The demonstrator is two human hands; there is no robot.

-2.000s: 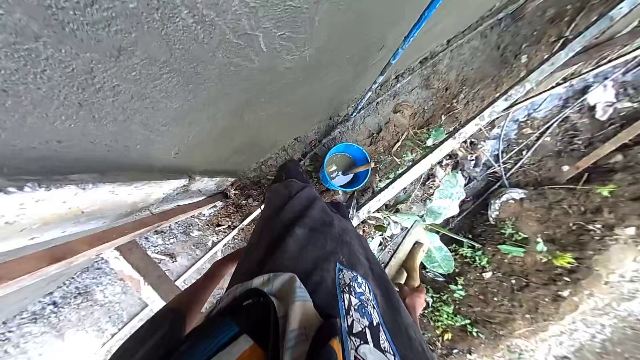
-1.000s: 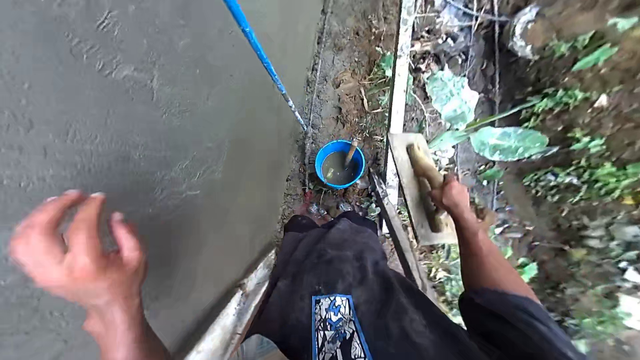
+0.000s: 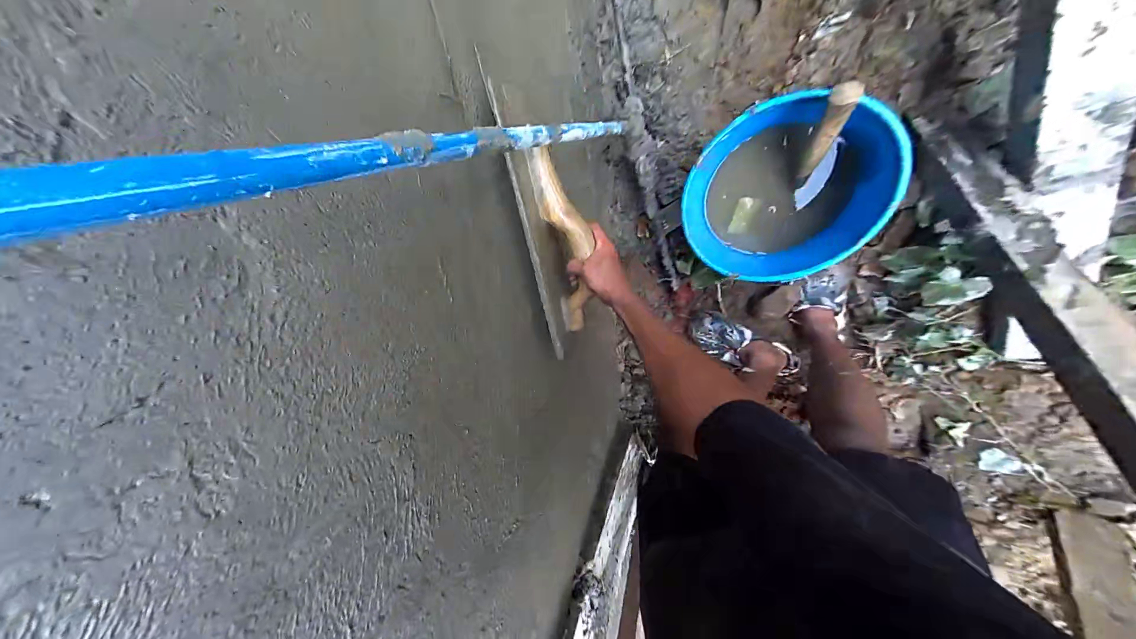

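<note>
My right hand (image 3: pixel 601 269) is closed around the curved wooden handle of a plasterer's float (image 3: pixel 543 240). The float stands edge-on to the camera at the wet grey cement render of the wall (image 3: pixel 337 382); whether its whole face touches cannot be told. A blue pole (image 3: pixel 266 170), spattered with cement, crosses in front of the float's upper part. To the right of the float is a blue bucket (image 3: pixel 701 244) with murky water and a wooden-handled tool (image 3: pixel 830 129) leaning in it. My left hand is out of view.
My feet (image 3: pixel 821 291) stand on littered soil just below the bucket. Timber boards (image 3: pixel 1056 240) slant across the right side, with leaves (image 3: pixel 954 288) beside them. A cement-smeared board (image 3: pixel 612 541) runs along the wall's foot at the bottom.
The float in my right hand has moved from beside the bucket, over the ground, to the rendered wall. My left hand, earlier raised before the wall, has left the view. The view has turned and come closer.
</note>
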